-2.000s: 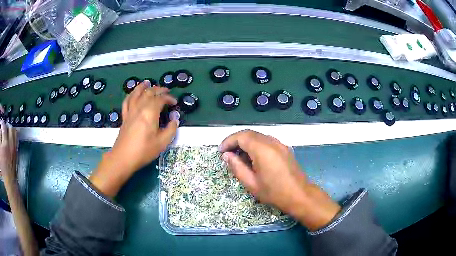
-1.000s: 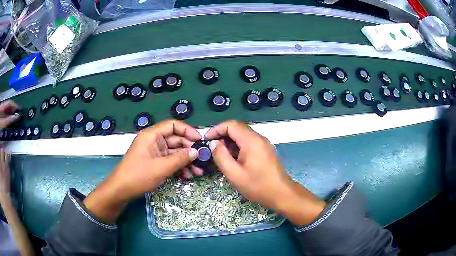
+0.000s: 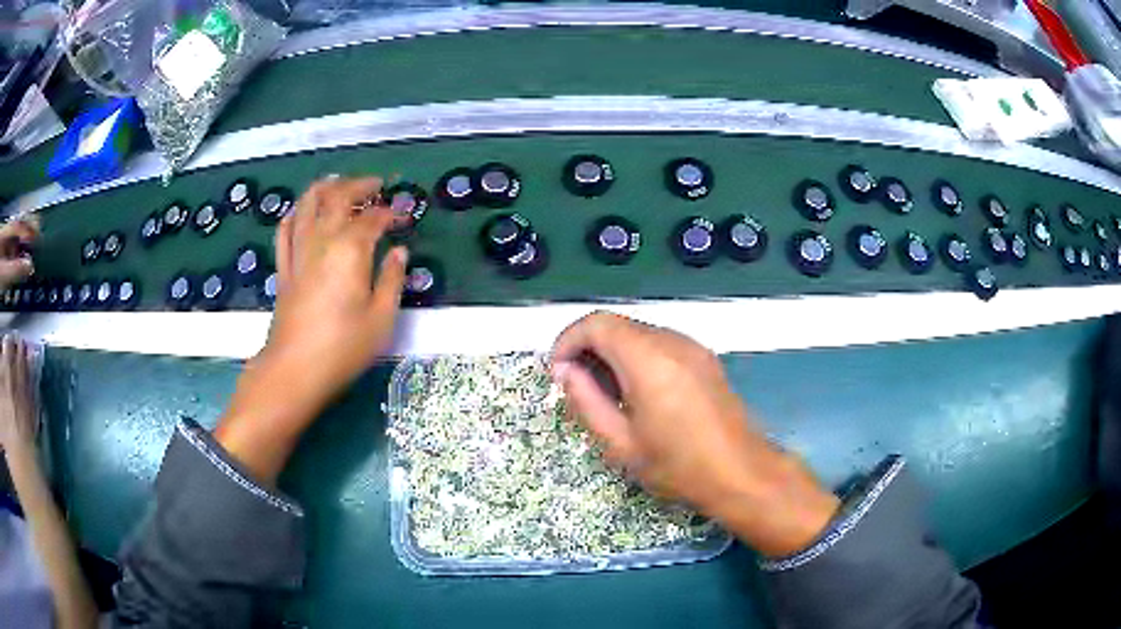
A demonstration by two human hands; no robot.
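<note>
Many black speaker discs with grey or bluish centres lie on the green conveyor belt (image 3: 664,277). My left hand (image 3: 326,277) is over the belt with fingers and thumb apart. Its fingertips are at one disc (image 3: 403,207); another disc (image 3: 420,280) lies just right of the thumb. My right hand (image 3: 652,412) is over the upper right part of the clear parts tray (image 3: 401,516), heaped with tiny pale and greenish pieces. Its thumb and forefinger tips are close together at a small pale spot; I cannot tell whether they hold a piece.
A wide white strip (image 3: 885,311) edges the belt. Beyond it are a pale rail (image 3: 688,113) and a second green belt. A bag of small parts (image 3: 197,92) and a blue box (image 3: 92,144) are upper left, a white packet (image 3: 1002,111) upper right. Another person's hand (image 3: 17,246) shows at the left edge.
A second ago both hands held one disc in front of the belt. They have parted: the left moved up over the belt, the right back over the tray. The held disc is let go.
</note>
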